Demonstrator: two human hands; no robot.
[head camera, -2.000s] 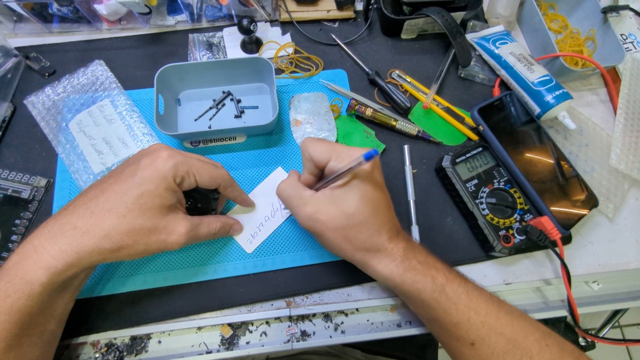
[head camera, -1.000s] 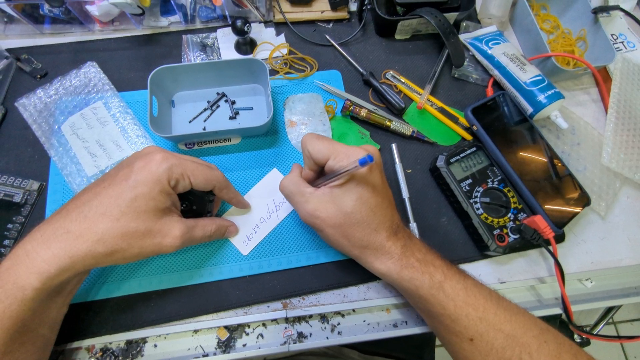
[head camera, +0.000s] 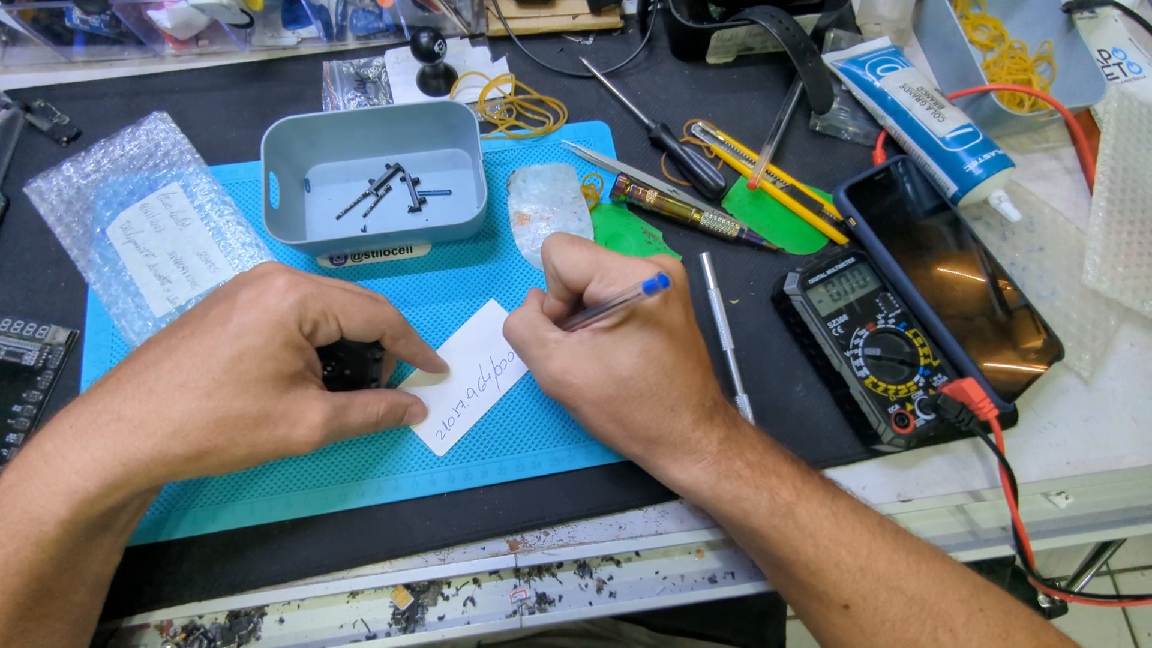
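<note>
A clear ballpoint pen with a blue end (head camera: 616, 301) is held in my right hand (head camera: 621, 360), over the right part of a small white paper slip (head camera: 472, 378). The slip bears handwriting and lies slanted on a blue silicone work mat (head camera: 360, 468). The thumb and forefinger of my left hand (head camera: 297, 360) press on its left edge. A small black object (head camera: 351, 364), partly hidden, lies under the arch of that hand. The pen tip is hidden behind my right fingers.
Behind the hands stands a grey-blue plastic bin (head camera: 373, 225) with small dark parts. Bubble wrap (head camera: 135, 153) with a written label lies left. At right are a metal-handled tool (head camera: 724, 333), a screwdriver (head camera: 688, 162), a yellow utility knife (head camera: 765, 180), a digital multimeter (head camera: 864, 351), a smartphone (head camera: 954, 270) and a glue tube (head camera: 927, 126).
The line of handwriting on the slip has grown longer, and my right hand with the pen has shifted slightly right along it. My left hand stays on the slip's left edge.
</note>
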